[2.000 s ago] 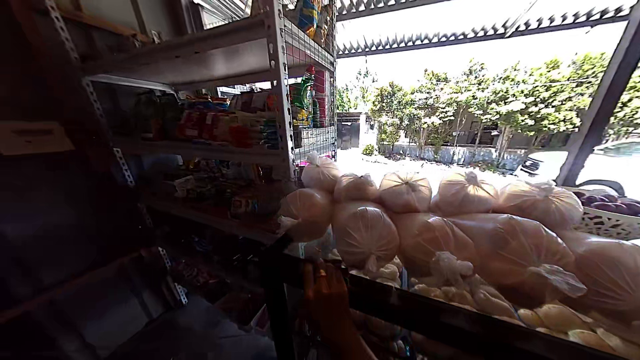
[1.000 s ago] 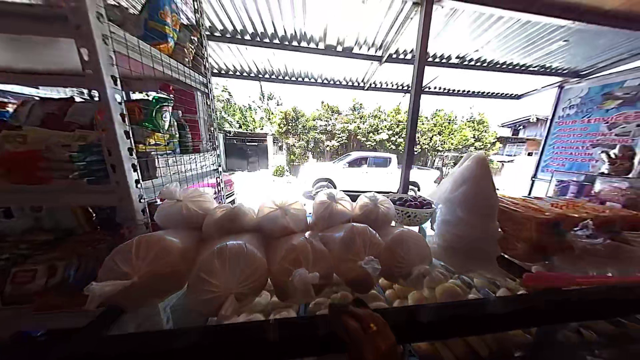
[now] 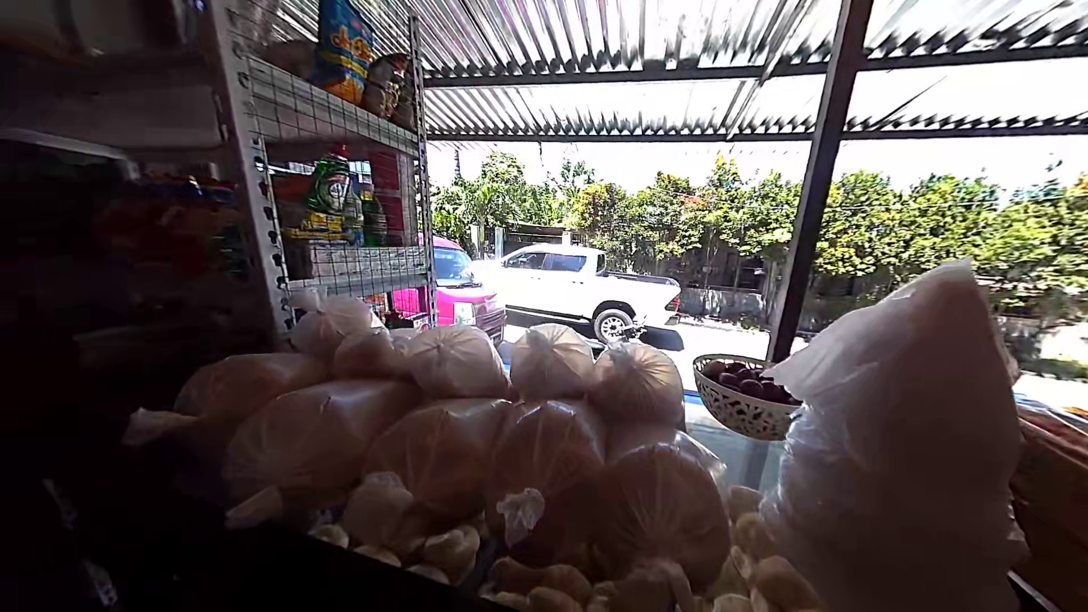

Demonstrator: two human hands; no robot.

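Neither of my hands can be made out in the dim head view. Several knotted translucent plastic bags [image 3: 544, 459] with pale brownish contents lie in two stacked rows at the front. Smaller rounded bags [image 3: 455, 361] rest on top of the larger ones. Below and beside them lie pale, bulb-like pieces [image 3: 455, 548], partly hidden by the bags. A tall, bunched white plastic bag [image 3: 901, 450] stands upright on the right; what it holds is hidden. Behind its left side is a white openwork plastic basket [image 3: 744, 412] of dark, round produce [image 3: 752, 381].
A metal shelf with wire mesh sides [image 3: 357, 268] stands left, holding green bottles [image 3: 330, 191] and a blue packet [image 3: 342, 51]. A dark post [image 3: 820, 183] rises behind the basket. Outside are a white pickup truck [image 3: 557, 285] and a pink vehicle [image 3: 455, 297].
A hand seen at the dark front edge in both earlier frames can no longer be made out. The view has swung about, and a pink vehicle now shows beside the pickup truck.
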